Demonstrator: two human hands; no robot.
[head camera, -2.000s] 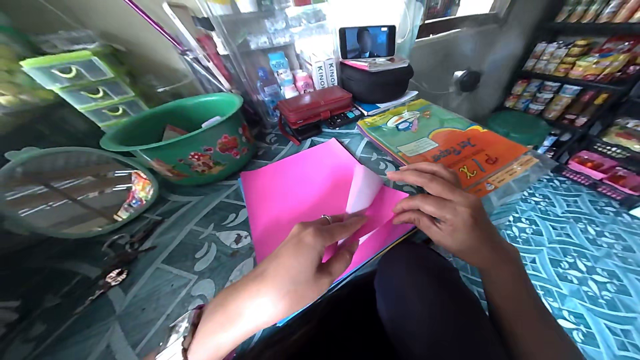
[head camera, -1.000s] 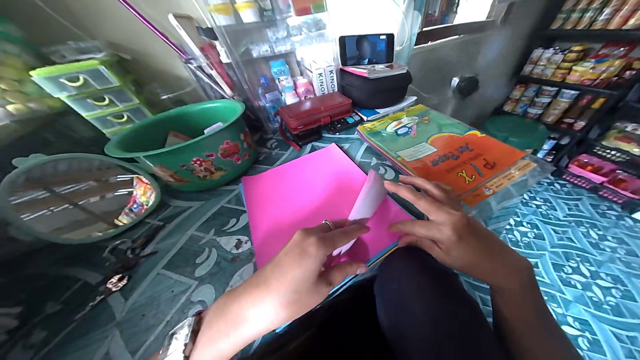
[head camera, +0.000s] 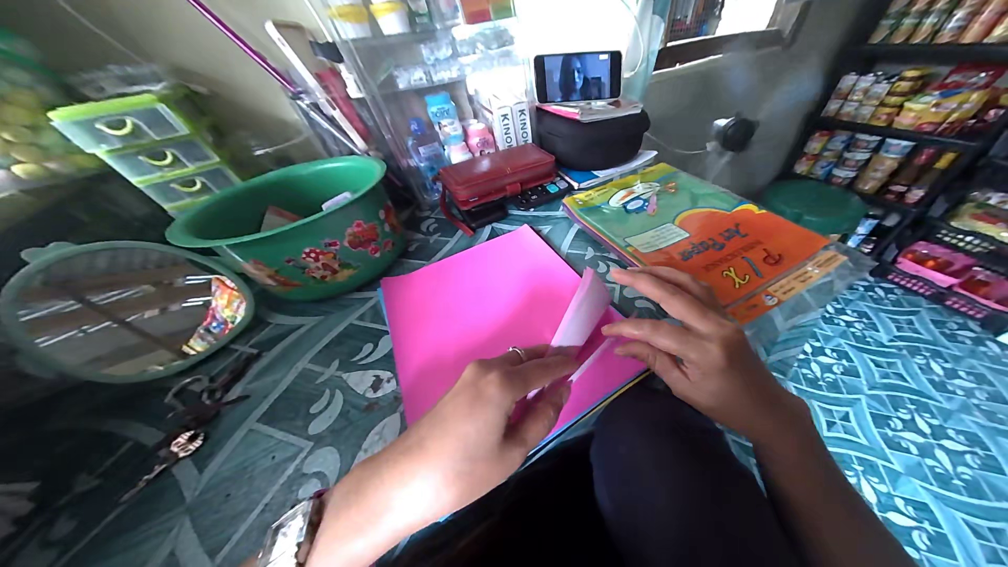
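A stack of pink paper (head camera: 480, 303) lies on the patterned tablecloth in front of my knees, with blue and yellow edges showing beneath it. On its right part stands a small folded piece of paper (head camera: 581, 311), pale on the side toward me. My left hand (head camera: 504, 394), with a ring and a wristwatch, pinches the lower end of this piece between thumb and fingers. Close to its right side, my right hand (head camera: 693, 346) has thumb and forefinger apart; its middle fingertips are at the piece's edge, and whether they grip it is unclear.
A pack of art paper (head camera: 693, 236) lies to the right. Behind are a red wallet (head camera: 500, 175), a black case (head camera: 591, 138) and a propped phone (head camera: 577, 76). At left are a green basin (head camera: 315, 244), a round mirror (head camera: 126, 311) and scissors (head camera: 206, 398).
The folded piece stood more upright one second ago and now leans open a little more. My hands have shifted only slightly around it.
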